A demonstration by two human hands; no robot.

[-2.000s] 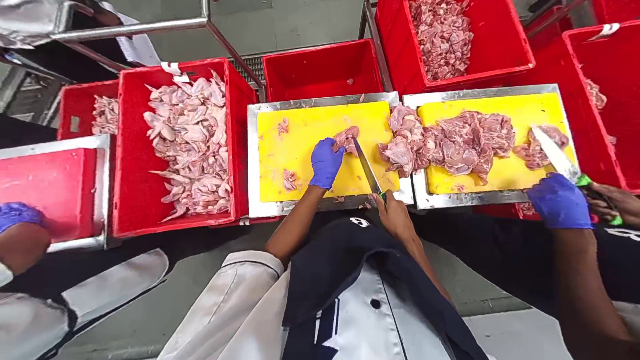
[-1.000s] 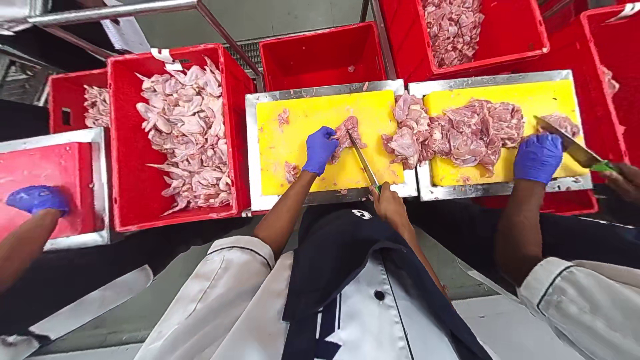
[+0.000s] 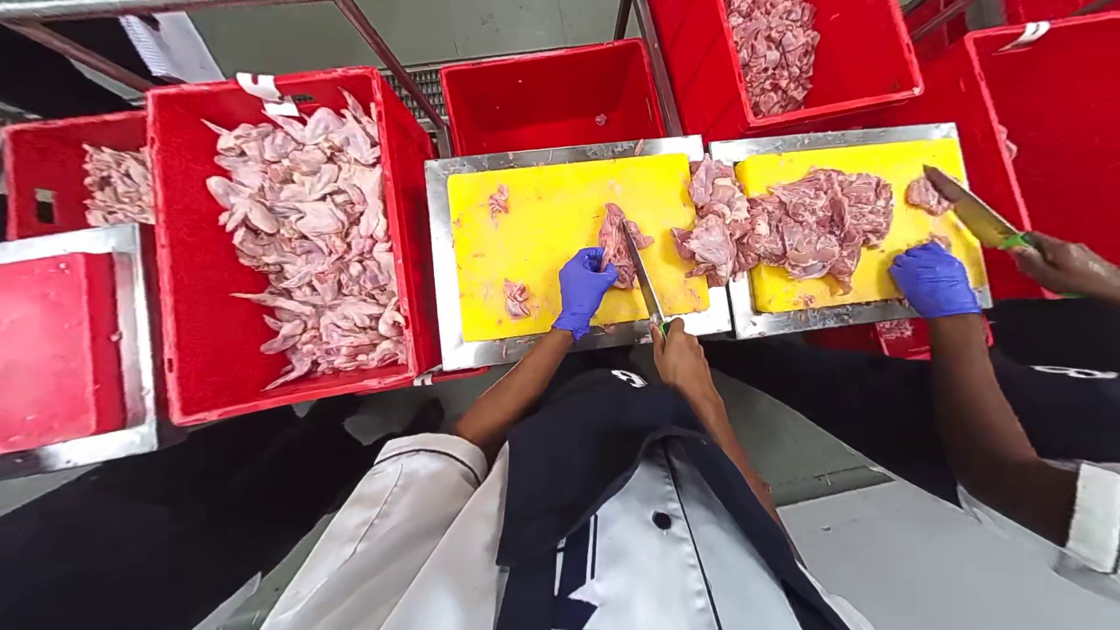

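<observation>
In a blue glove, my left hand (image 3: 584, 289) grips the lower left edge of a piece of raw meat (image 3: 616, 238) on a yellow cutting board (image 3: 551, 188). My bare right hand (image 3: 681, 357) holds a knife (image 3: 646, 282) by its green handle, with the blade tip on that piece. Small meat scraps (image 3: 516, 298) lie on the board's left part. A pile of raw meat (image 3: 716, 219) spans the board's right edge and reaches onto the neighbouring yellow board (image 3: 927, 157).
A co-worker's gloved hand (image 3: 934, 278) and knife (image 3: 971, 208) are at the right board. A red crate of chicken wings (image 3: 306, 236) stands left, beside a red board (image 3: 52, 350) in a metal tray. Another red crate (image 3: 551, 96) is behind my board; a crate of cut meat (image 3: 774, 57) stands farther right.
The co-worker's knife has moved onto a small piece at the far right board. At the far left, a gloved hand seen earlier is out of view. My hands stay at the same piece.
</observation>
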